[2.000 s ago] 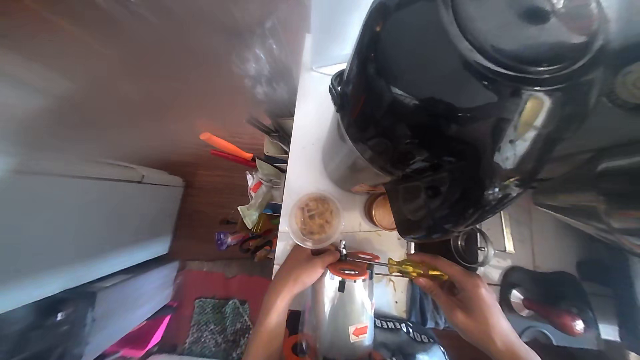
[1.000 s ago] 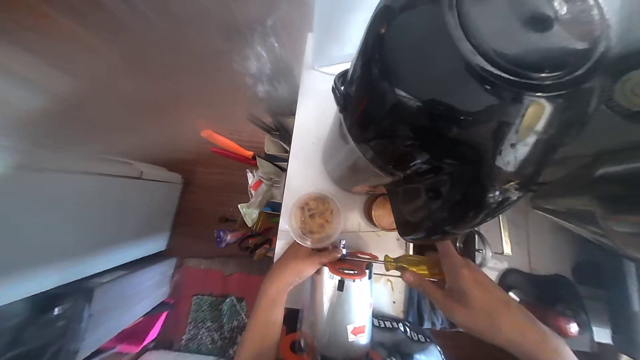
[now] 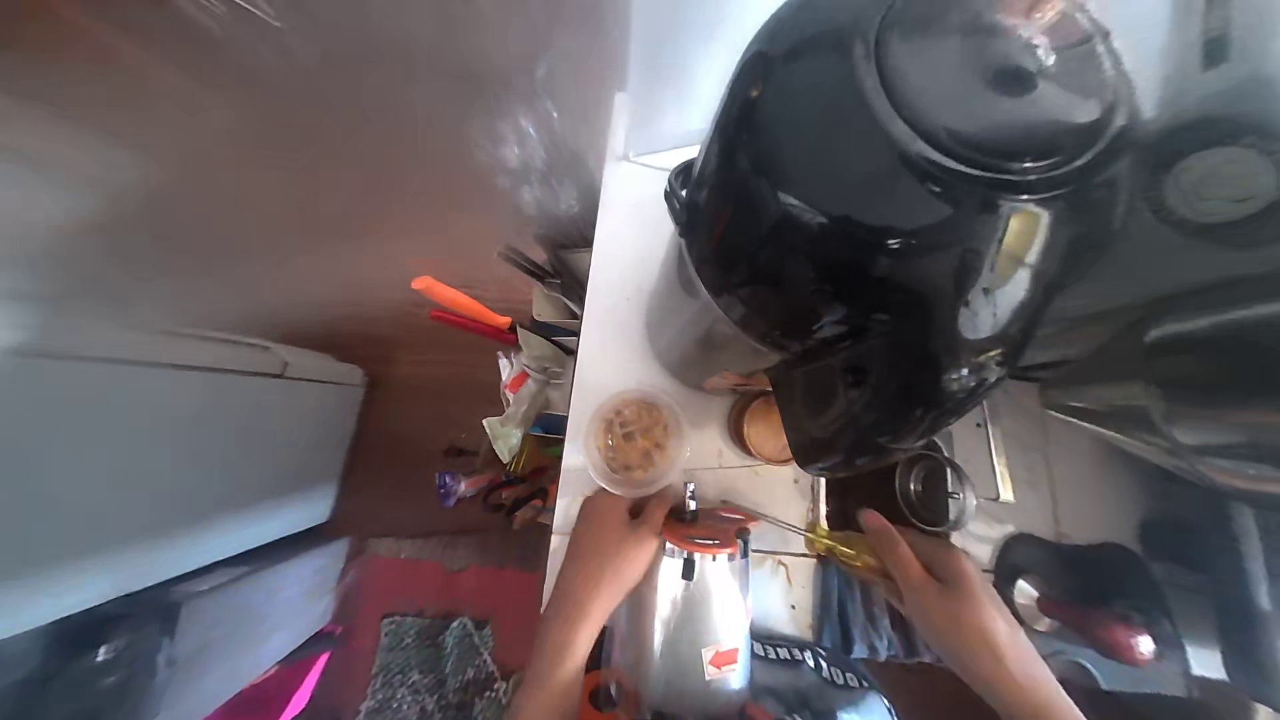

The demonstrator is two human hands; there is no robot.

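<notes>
A metal canister-like appliance (image 3: 700,625) with an orange-red top (image 3: 708,530) stands upright at the bottom centre. My left hand (image 3: 622,535) is at the left side of that top, its fingertips against the rim; their exact hold is partly hidden. My right hand (image 3: 925,580) grips a screwdriver (image 3: 845,548) by its yellow translucent handle, the shaft pointing left to the orange-red top. Whether the tip touches it is unclear. Just above my left hand, a round clear container (image 3: 635,442) of light brown pieces sits on the white counter.
A large black-lidded thermal dispenser (image 3: 850,230) rises over the counter (image 3: 620,290). Beside its base is a brown round lid or jar (image 3: 765,428). Orange- and red-handled utensils (image 3: 460,300) stick out past the counter's left edge. A glass or metal cup (image 3: 935,490) is right of the dispenser's spout.
The screwdriver's shaft has changed angle, its handle now lower than its tip, and my right hand has moved down with it. My left hand stays at the orange-red top.
</notes>
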